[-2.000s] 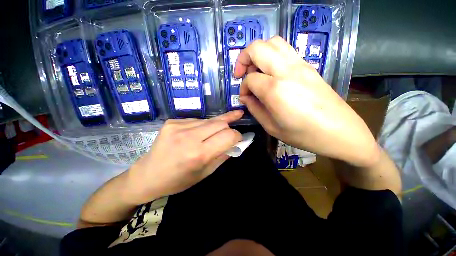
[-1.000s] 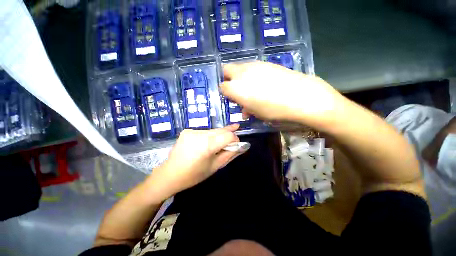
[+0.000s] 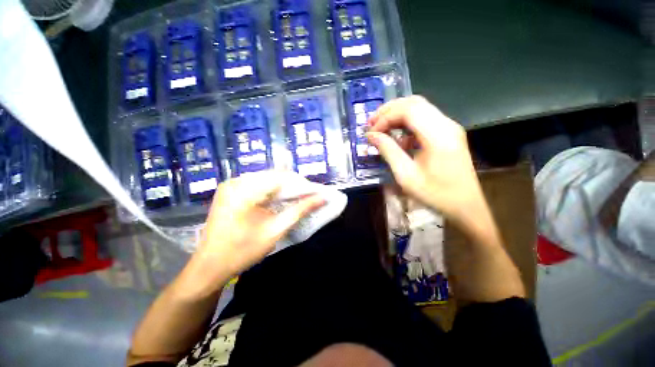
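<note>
A clear blister tray (image 3: 276,89) holds two rows of dark blue phone bodies with open backs. My left hand (image 3: 248,218) holds a folded part of the white label strip (image 3: 316,215) just below the tray's near edge; the strip also runs up past the left side of the tray. My right hand (image 3: 431,154) is over the near-row right phone body (image 3: 365,97), thumb and index finger close together at its battery bay. Whether a small label is between these fingertips is too small to tell.
A white fan (image 3: 50,8) stands at the far left. More trayed phones (image 3: 16,154) lie at the left. A cardboard box (image 3: 495,215) with crumpled white and blue pieces is below the bench. A red frame (image 3: 72,244) is on the floor. Another person's sleeve (image 3: 582,193) is at right.
My right hand has moved from the fourth near-row phone to the rightmost one. My left hand now shows a larger fold of strip. The view has shifted, so the tray appears further left.
</note>
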